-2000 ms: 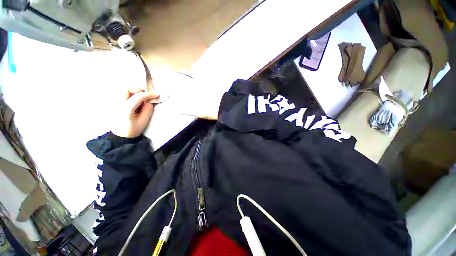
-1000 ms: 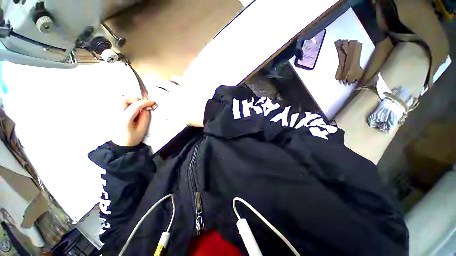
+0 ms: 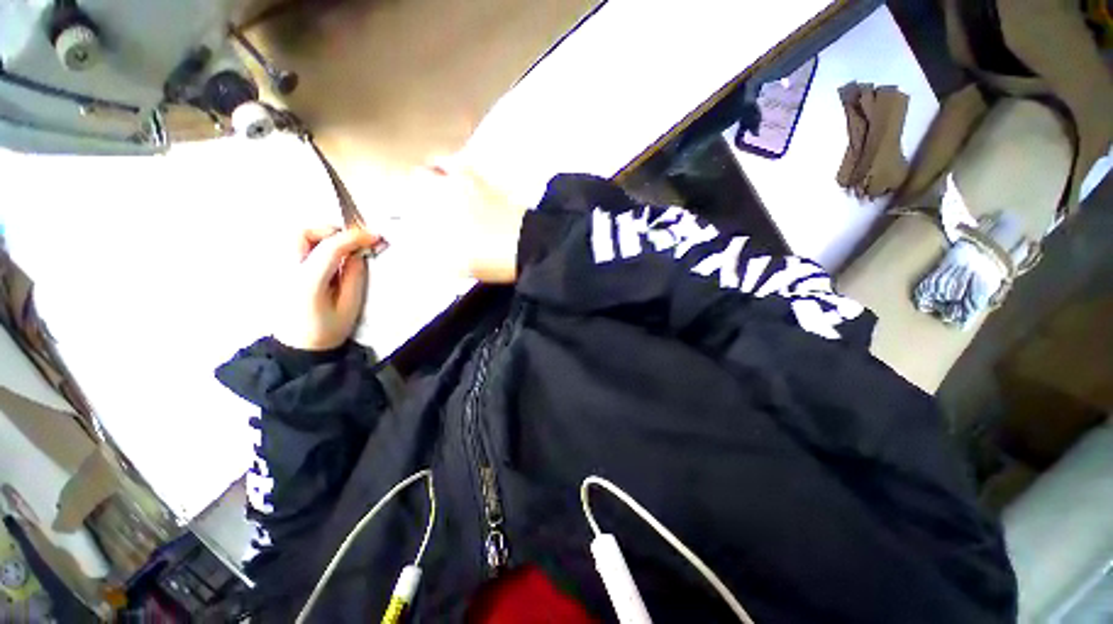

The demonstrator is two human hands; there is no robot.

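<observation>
The large flat panel (image 3: 415, 73) looks tan at the top and washes out to white under the glare lower down. My left hand (image 3: 327, 287) pinches the end of a narrow facing strip (image 3: 332, 177) between thumb and finger. The strip runs up as a thin dark line towards the grey-white sewing machine head (image 3: 122, 104) at the upper left. My right hand (image 3: 479, 226) reaches in from the right sleeve and lies on the pale work. Glare hides its fingers. The needle area is not visible.
The white table has a dark front edge (image 3: 702, 110). At the right are a smartphone (image 3: 778, 110), a stack of brown cut strips (image 3: 873, 140), a thick beige roll (image 3: 1007, 171) and a tied grey-white bundle (image 3: 970, 274). White cables hang over the black jacket.
The view has shifted slightly between frames. My left hand keeps its pinch near the strip's end. My right hand stays on the work, with its wrist a little more visible.
</observation>
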